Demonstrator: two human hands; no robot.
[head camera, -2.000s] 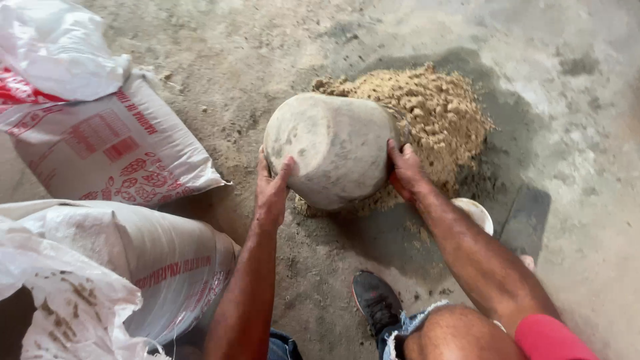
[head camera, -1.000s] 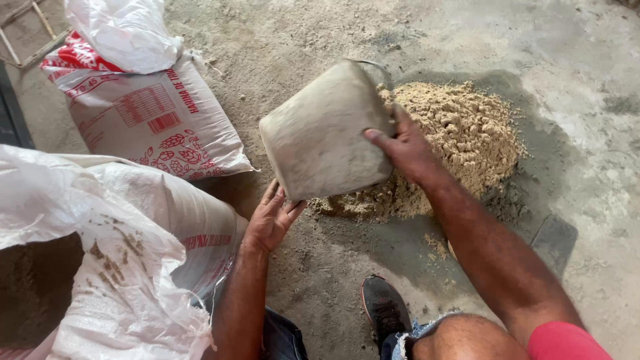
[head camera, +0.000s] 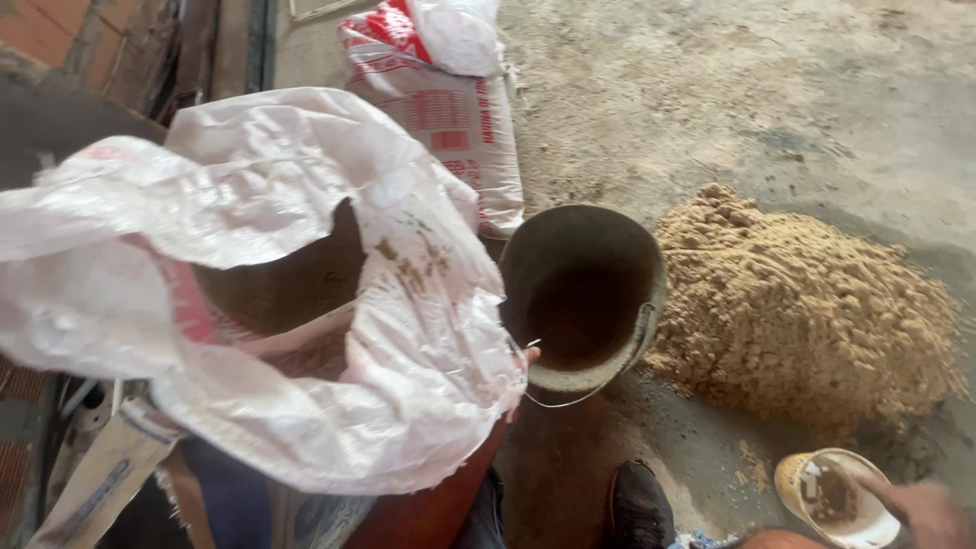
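Note:
A bucket (head camera: 583, 297) with a wire handle stands mouth up, coated in grey residue, dark inside. My left hand (head camera: 531, 354) is at its near left rim, mostly hidden behind the open white woven sack (head camera: 435, 381); whether it grips the rim cannot be told. Dark material lies inside the sack. At the lower right, my right hand (head camera: 919, 507), blurred, reaches to the rim of a small yellow and white container (head camera: 793, 484); its grip is unclear. The pile of damp sand (head camera: 801, 313) lies right of the bucket.
A closed white and red printed sack (head camera: 450, 114) lies behind the bucket. Torn paper bags (head camera: 236, 496) are at the lower left. Planks and bricks (head camera: 76, 46) stand at the upper left. A dark shoe (head camera: 640, 507) is on the concrete floor near the bottom.
The bucket, tipped over in both hands earlier, now stands mouth up beside the sand pile. My right hand has left it and moved to the small container. The view has swung left.

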